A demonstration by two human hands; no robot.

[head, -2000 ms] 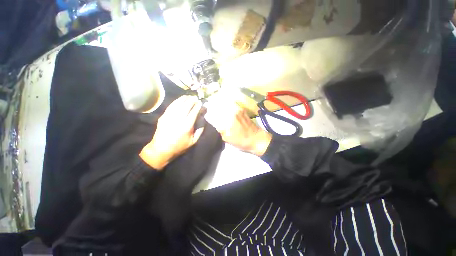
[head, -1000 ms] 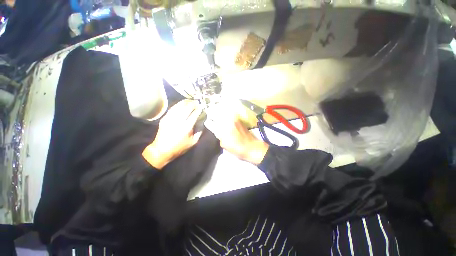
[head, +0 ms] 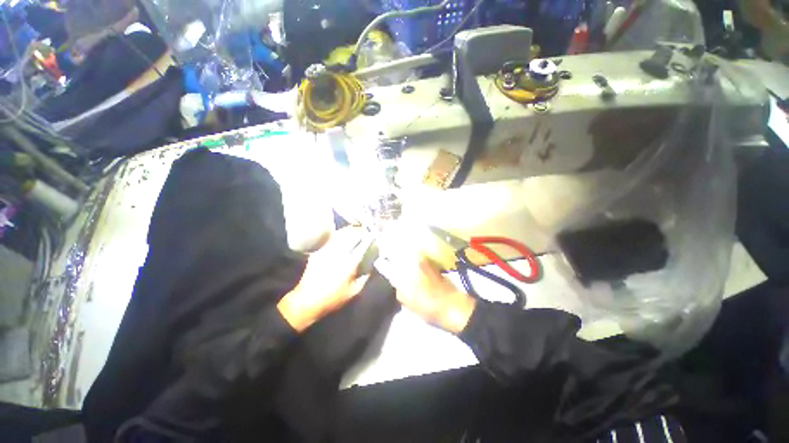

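Observation:
Black fabric (head: 216, 251) lies left of and under my hands on the white machine bed. My left hand (head: 327, 281) holds the fabric edge near the needle area (head: 389, 203), fingertips close to it. My right hand (head: 428, 285) is just right of it, its fingers at the same fabric edge. Strong glare hides the fingertips, the presser foot and the small part of cloth there. Scissors with one red and one dark blue loop (head: 503, 260) lie right of my right hand, their blades towards the needle.
The cream machine head (head: 571, 125) crosses the top, with yellow coils (head: 331, 101) on it. A clear plastic bag (head: 692, 268) hangs at right, by a dark rectangular object (head: 612, 248). A person (head: 108, 82) is at the upper left. Striped clothing (head: 649, 431) shows at the bottom.
The view has tilted up, so the scene sits lower and more of the machine top and background shows. Both hands stay at the needle area; the scissors have not visibly moved on the bed.

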